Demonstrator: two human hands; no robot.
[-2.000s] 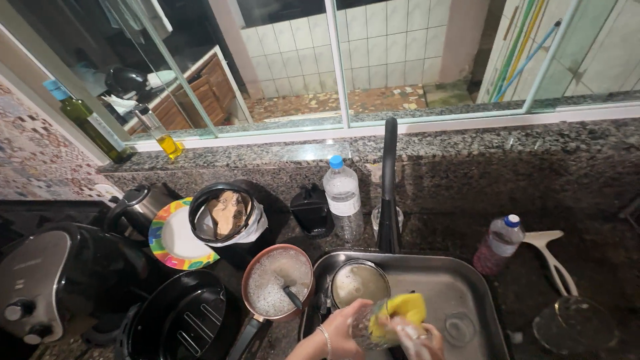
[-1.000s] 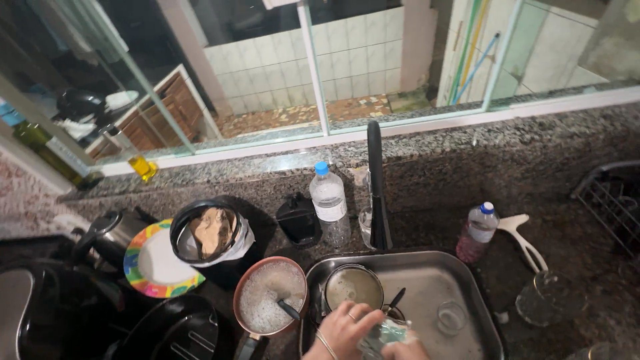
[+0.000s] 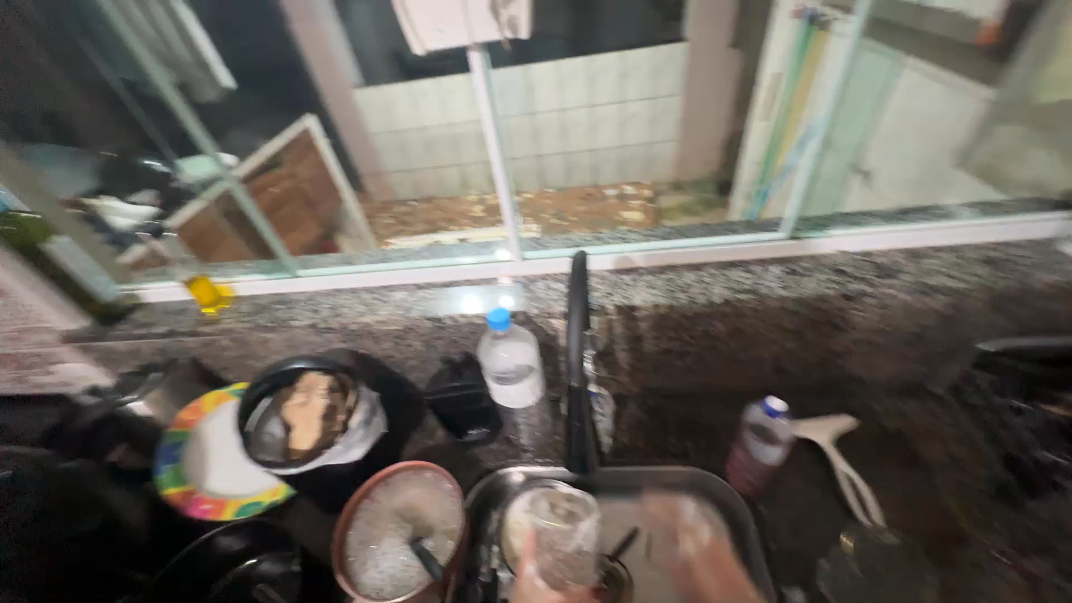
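My left hand [image 3: 544, 578] holds a clear drinking glass [image 3: 563, 532] upright over the left part of the metal sink [image 3: 670, 479]. Blurred by motion, my right hand [image 3: 699, 548] is over the right part of the sink, apart from the glass; whether it holds anything cannot be told. Behind the glass a round pot or bowl [image 3: 512, 528] is partly hidden, and a dark handle [image 3: 625, 543] sticks up beside it. The black faucet [image 3: 579, 368] rises at the sink's back edge. Left of the sink, a copper-coloured pan [image 3: 342, 548] holds foamy water and a dark utensil [image 3: 425, 557].
A blue-capped bottle [image 3: 511, 360] stands behind the sink. Right of it are a bottle with pink liquid [image 3: 758, 444], a pale-handled tool [image 3: 842, 461] and a glass vessel [image 3: 875, 565]. At left are a lined black bin [image 3: 251, 419], a colourful-rimmed plate [image 3: 180, 477] and a black pan [image 3: 226, 569].
The yellow sponge seen at my hands two seconds ago is no longer visible. My hands, close together one second ago, are now apart, with the glass raised in my left hand.
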